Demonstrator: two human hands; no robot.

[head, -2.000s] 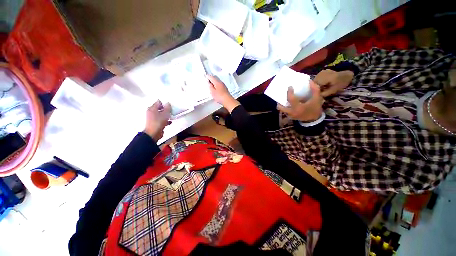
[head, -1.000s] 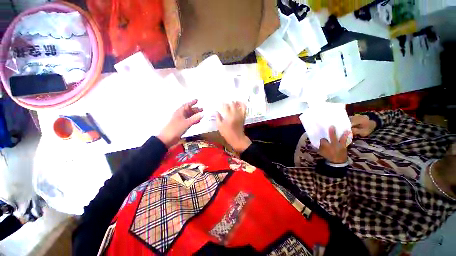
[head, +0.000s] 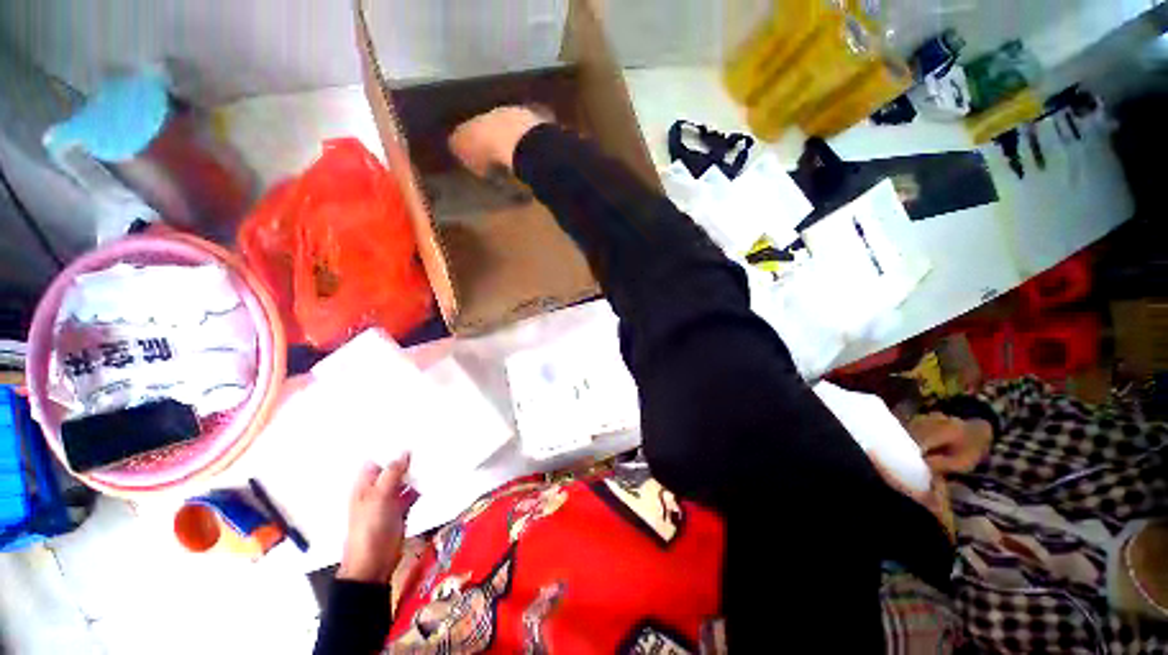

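Observation:
My right hand (head: 493,138) reaches inside the large open brown carton (head: 512,269); it is blurred, and whether it holds anything cannot be told. My left hand (head: 375,522) is low at the near edge of the white table, fingers slightly apart, with nothing visible in it. Flat white packets (head: 372,384) lie just beyond my left hand, overexposed, with blurred edges. White printed cards (head: 576,394) with faint grey marks lie in front of the carton, partly covered by my right arm.
A pink-rimmed basket (head: 272,371) holds bagged goods and a phone (head: 131,435). A red-orange bag (head: 340,243) stands beside the carton. An orange-and-blue roll (head: 205,525) and thin dark stick (head: 278,514) lie left. White packets (head: 865,262) lie right, near a person in check (head: 1063,448).
My right hand has left the cards and reached forward into the carton. My left hand has drawn back and to the left. The view has shifted, showing more of the carton's inside.

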